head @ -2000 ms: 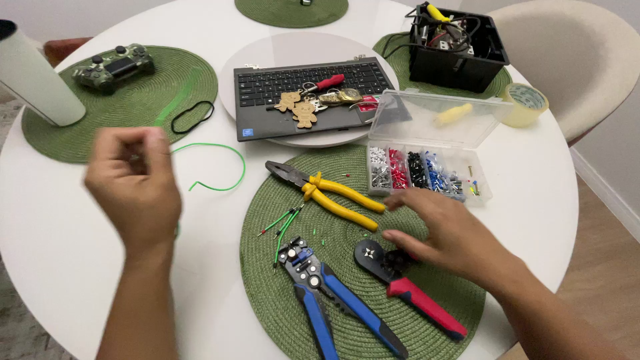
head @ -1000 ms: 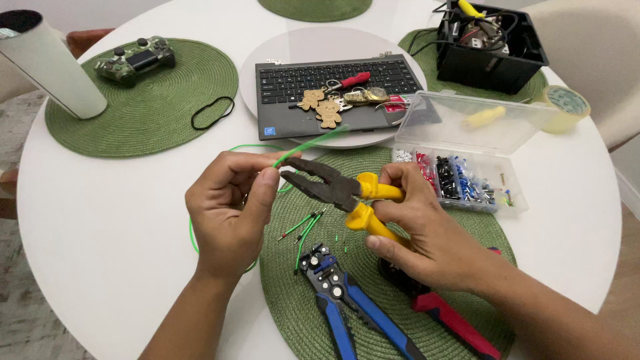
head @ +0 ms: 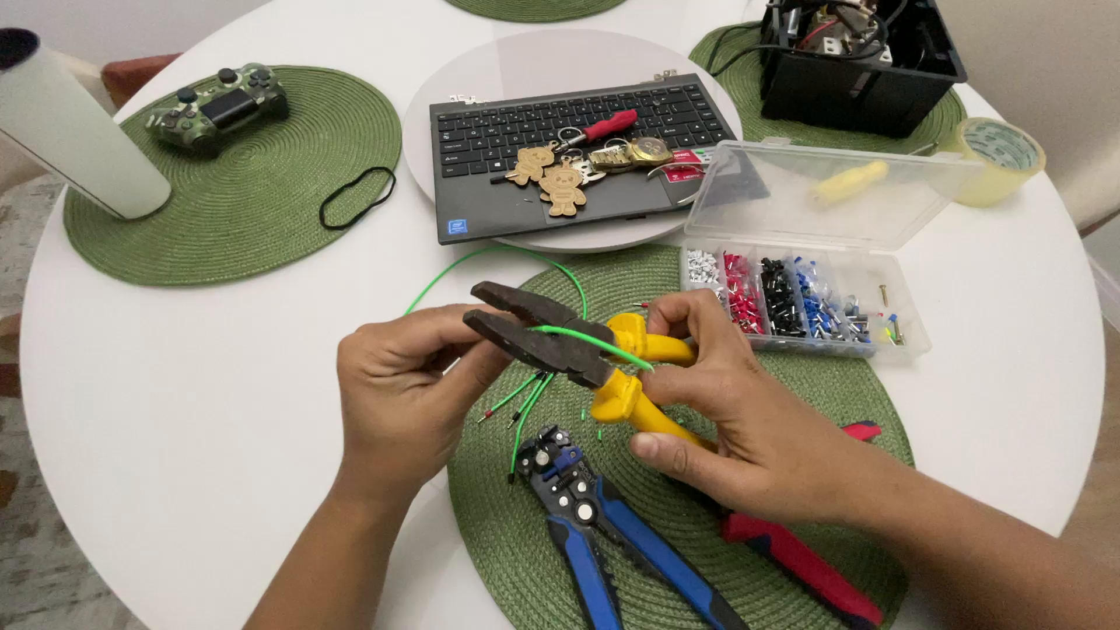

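Note:
My right hand [head: 726,402] grips the yellow handles of combination pliers [head: 560,346], whose dark jaws stand apart and point left. A green wire [head: 591,339] passes by the jaws, its end near my right fingers. My left hand [head: 411,385] pinches the wire beside the jaw tips; the fingertips are partly hidden. Below lie a blue-handled wire stripper [head: 582,512] and a red-handled crimping tool [head: 805,569], partly covered by my right hand. Short green wires with ferrules [head: 525,407] and small green offcuts [head: 600,434] rest on the green woven placemat [head: 503,542].
An open clear plastic case [head: 901,337] of coloured ferrules stands behind my right hand. Farther back are a laptop keyboard section [head: 481,188] holding keyrings and a watch, a black box [head: 862,92] of parts and a tape roll [head: 997,166]. A game controller [head: 223,109] and black loop [head: 354,199] lie left.
Two seconds ago the pliers lay on the placemat; my right hand has picked them up. Since one second ago, the green wire's free end has swung from pointing up to lying toward my right hand.

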